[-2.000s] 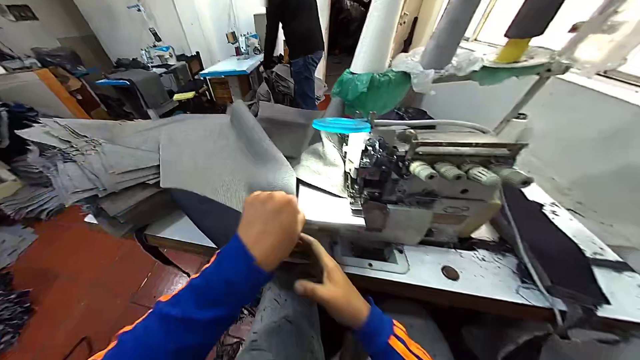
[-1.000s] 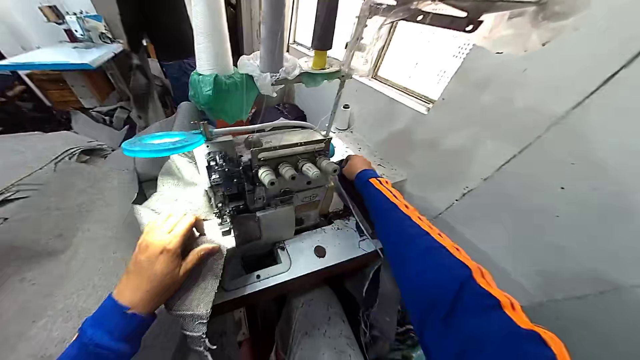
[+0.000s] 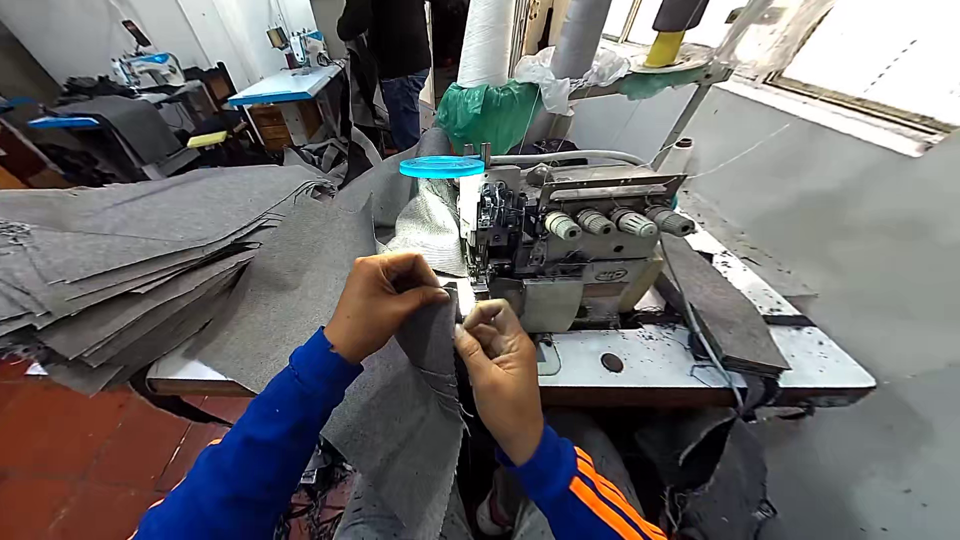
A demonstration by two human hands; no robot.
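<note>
My left hand (image 3: 386, 304) pinches the upper edge of a grey fabric piece (image 3: 409, 420) that hangs over the table's front edge. Close by on the right, my right hand (image 3: 499, 367) pinches the same piece at its dark side edge. Both hands are just in front of the needle area of an overlock sewing machine (image 3: 592, 247), whose lamp lights the spot. A blue ring-shaped disc (image 3: 441, 166) sits at the machine's upper left. More grey fabric (image 3: 427, 225) lies behind the needle area.
Stacked grey fabric pieces (image 3: 150, 225) cover the left side. Cut pieces (image 3: 720, 300) lie on the white table (image 3: 660, 360) at right. Thread cones (image 3: 486, 45) stand behind the machine. Farther back, a person (image 3: 397, 60) stands near another sewing table (image 3: 289, 84).
My right hand has come from the machine's far right side to the fabric beside my left hand. The view has swung back to the left.
</note>
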